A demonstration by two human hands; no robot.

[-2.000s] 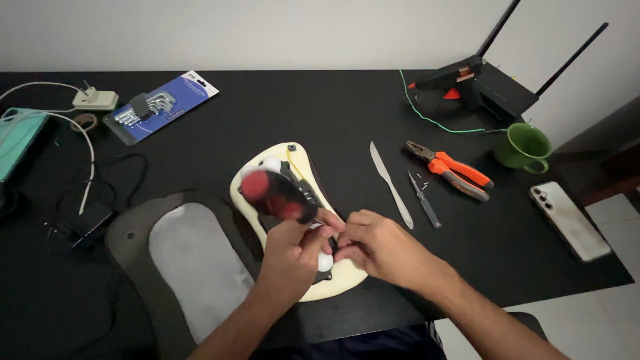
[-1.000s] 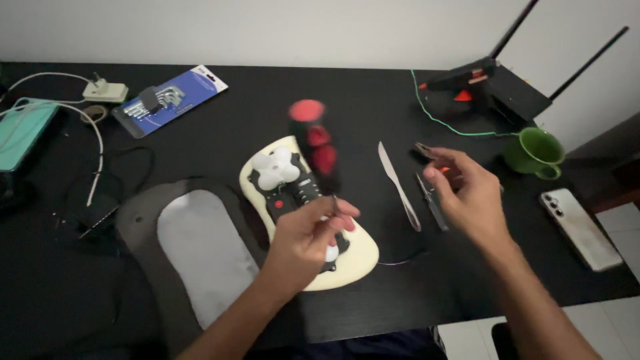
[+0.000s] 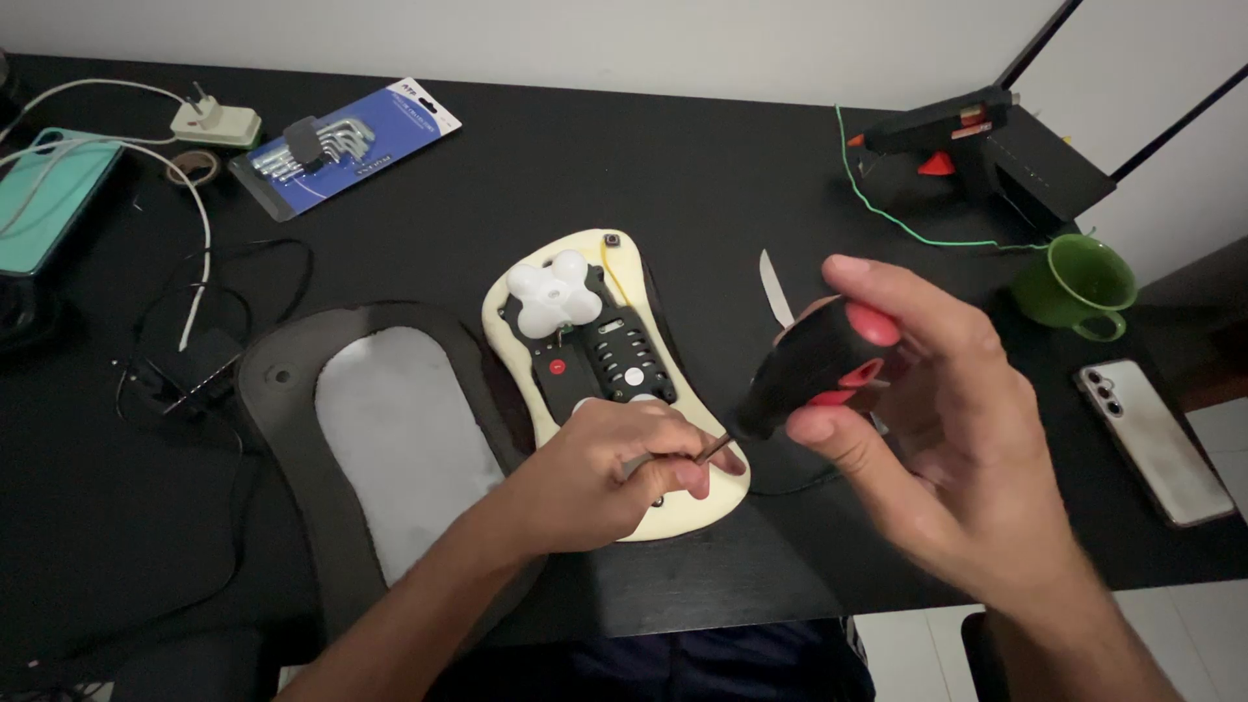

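Observation:
My left hand (image 3: 614,473) pinches the metal shaft of a screwdriver (image 3: 814,370) over the lower part of a cream foam massager pad (image 3: 707,502). The black and red handle is near my right hand (image 3: 936,429), whose thumb and fingers are spread around it; whether they touch it I cannot tell. On the pad sits a black plastic mechanism (image 3: 624,356) with a white four-lobed massage head (image 3: 554,292) and a yellow wire running to a small black part. A dark grey cover (image 3: 283,400) with a light grey fabric panel lies to the left, beside the pad.
A knife (image 3: 775,288) lies partly behind my right hand. Further right are a green mug (image 3: 1077,288), a phone (image 3: 1155,444), a glue gun (image 3: 931,122) and a black router (image 3: 1043,161). Packaged hex keys (image 3: 346,146), cables and a white plug adapter (image 3: 219,124) are at the left.
My right hand has come back from beside the pliers and knife to the screwdriver handle. The screwdriver, more upright a second ago, now slants to the right with its shaft in my left fingers.

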